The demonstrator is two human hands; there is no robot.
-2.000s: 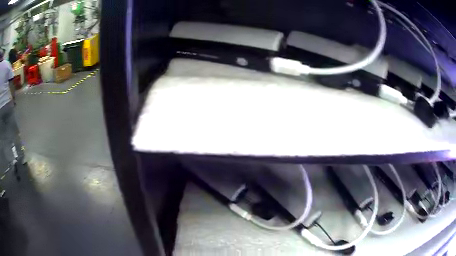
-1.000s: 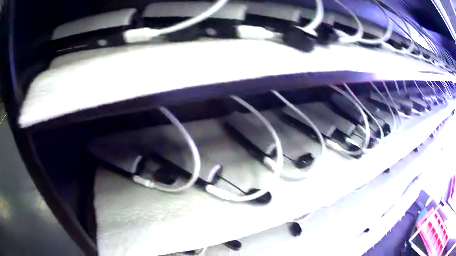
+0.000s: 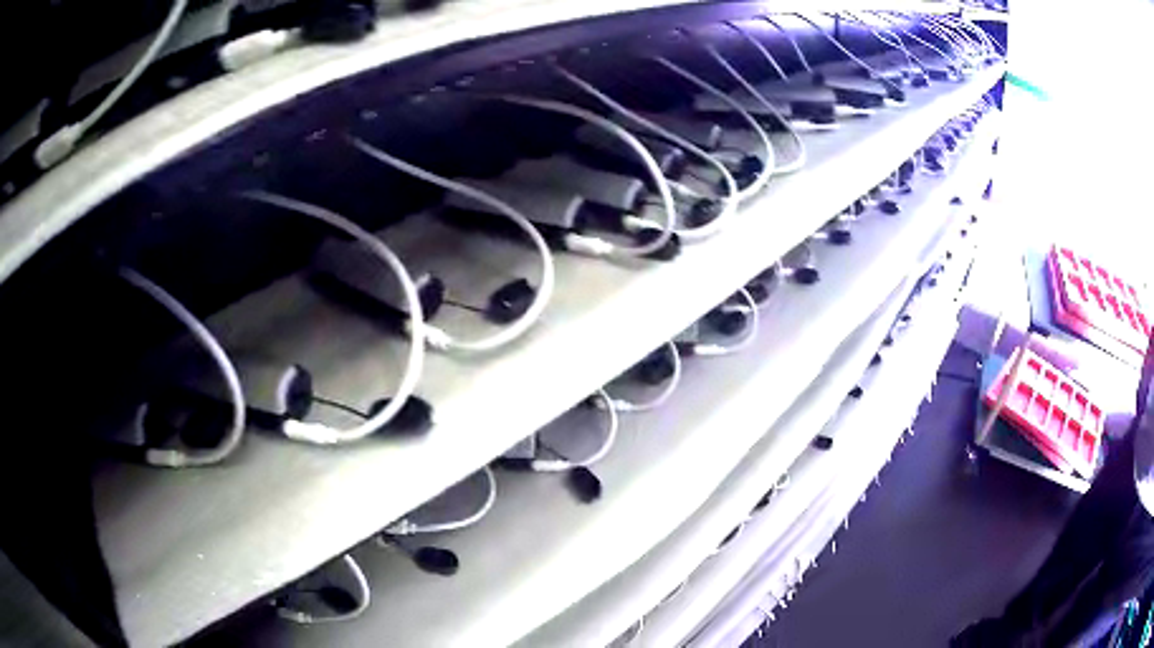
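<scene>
No hand of mine shows in the picture. Nearest in front are finger-sized dark devices lying on a sloped rack shelf. One device point(image 3: 361, 298) has a white cable plug point(image 3: 435, 337) in its near end, with a thin white charging cable point(image 3: 413, 272) looping up to the dark back panel. A small round black cap point(image 3: 511, 299) lies beside it on a thin black cord. Another plug point(image 3: 310, 432) and a black cap point(image 3: 403, 414) lie nearer the left. The pale shelf lining point(image 3: 316, 487) is under them. More devices and loops run along the shelf to the upper right.
Lower shelves point(image 3: 709, 430) with more cables and caps curve away below. At the right a cart point(image 3: 1057, 471) carries red compartment trays point(image 3: 1048, 408), with another red tray point(image 3: 1098, 289) behind. A dark, unclear shape point(image 3: 1098, 544) is at the lower right. The dark floor point(image 3: 873, 544) lies between.
The view has swung right and down along the rack. The aisle and person at the left have gone out of view; more lower shelves and the cart with red trays now show.
</scene>
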